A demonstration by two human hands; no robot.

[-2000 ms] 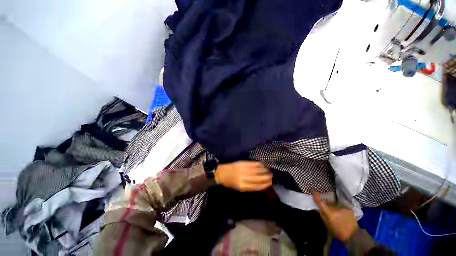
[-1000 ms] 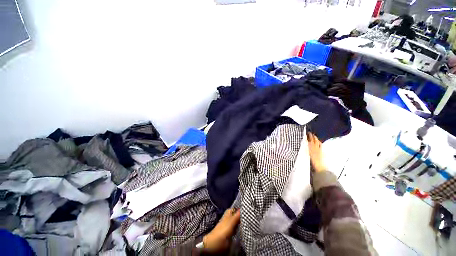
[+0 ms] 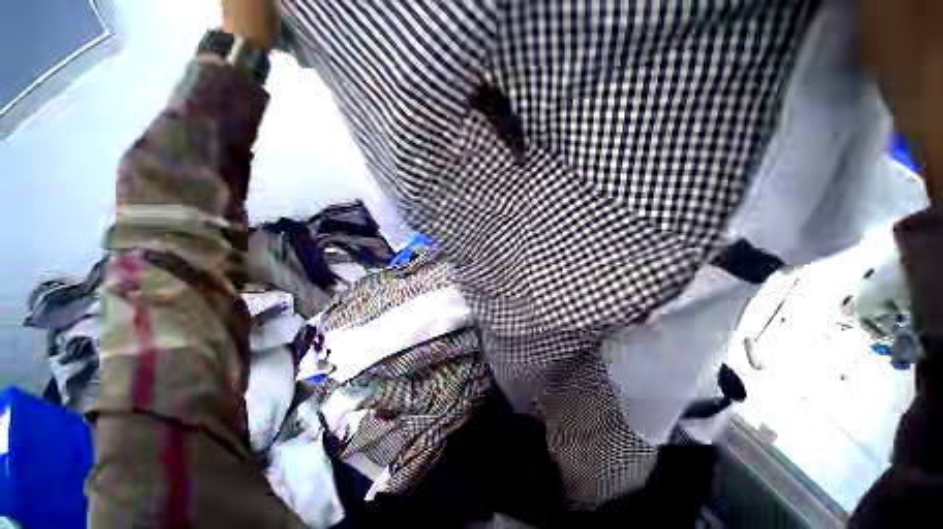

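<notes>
A black-and-white checked fabric panel (image 3: pixel 620 114) hangs raised close in front of me, filling the upper middle, with its lower part falling to the table's front edge. White fabric (image 3: pixel 817 155) and small navy parts show along its right side. My left hand (image 3: pixel 251 19) is at the top edge, cut off, with its fingers out of the picture, at the panel's upper left. My right hand (image 3: pixel 898 47) is blurred and cut off at the top right, beside the white fabric. The cloth hangs from between both raised hands; the finger grip itself is hidden.
A heap of grey, white and checked cut pieces (image 3: pixel 279 362) lies at the left by the wall. A blue crate (image 3: pixel 41 455) is at the lower left. The white sewing machine (image 3: pixel 817 320) is at the right, partly hidden by my right arm.
The checked panel has been lifted from the table towards my face. Both hands have moved up and apart to the top edge. The navy fabric is now mostly hidden behind it.
</notes>
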